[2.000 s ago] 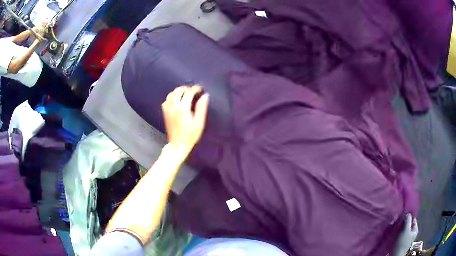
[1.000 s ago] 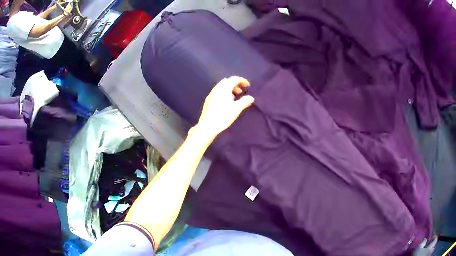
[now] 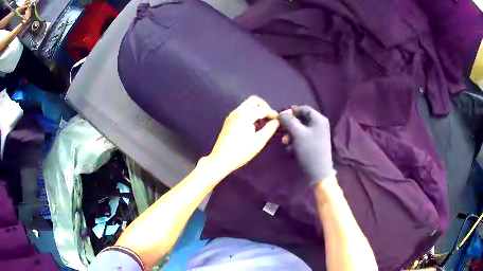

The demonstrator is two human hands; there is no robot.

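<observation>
The dark purple jacket (image 3: 392, 196) lies over the right part of the padded pressing form (image 3: 196, 63), whose smooth bluish cover is bare at the upper left. My bare left hand (image 3: 245, 132) and my grey-gloved right hand (image 3: 310, 140) meet at the middle, fingertips nearly touching. Both pinch at the jacket's edge; the exact bit between the fingers is hidden. A small white label (image 3: 270, 208) lies on the jacket cloth below my hands.
More purple garments (image 3: 339, 37) lie heaped behind. A grey table cover (image 3: 95, 100) shows under the form. A pale green bag (image 3: 63, 164) holding scraps stands at lower left. A red object (image 3: 90, 29) and a person's arm (image 3: 10, 34) are at upper left.
My right hand has come from the lower right edge to the middle, beside my left. My left hand has moved right along the form, and more of the form is uncovered.
</observation>
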